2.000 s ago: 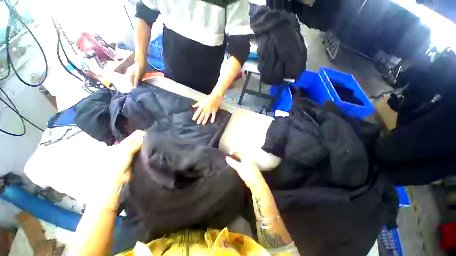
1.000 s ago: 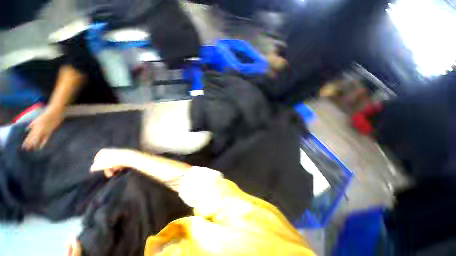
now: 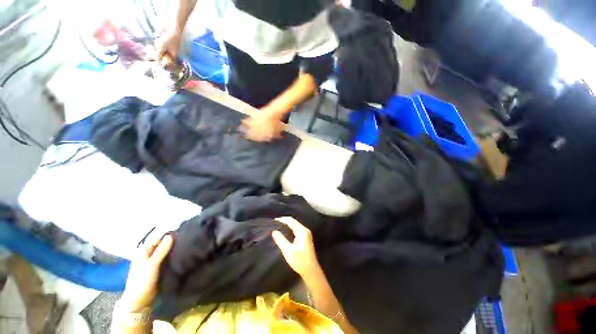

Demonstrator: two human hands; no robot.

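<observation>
A black garment (image 3: 229,244) lies bunched in front of me, over the near side of the pale padded table (image 3: 108,199). My left hand (image 3: 149,264) is at its left edge, thumb and fingers apart against the cloth; whether it grips is unclear. My right hand (image 3: 297,248) is on the upper part of the cloth, thumb and forefinger apart; its other fingers do not show clearly, so a grip cannot be told. Another dark garment (image 3: 202,147) lies flat beyond, across the table and a beige rounded-end pad (image 3: 320,179).
A person (image 3: 281,39) stands opposite, one blurred hand on the far garment, the other holding a small object. A large black garment pile (image 3: 418,202) is at right, with blue crates (image 3: 447,127) behind it. A thick blue hose (image 3: 65,261) is at lower left.
The view swung right and came back. The raised black bundle now lies lower and flatter near me. My hands are lower and closer. The other person's far hand has lifted and holds something.
</observation>
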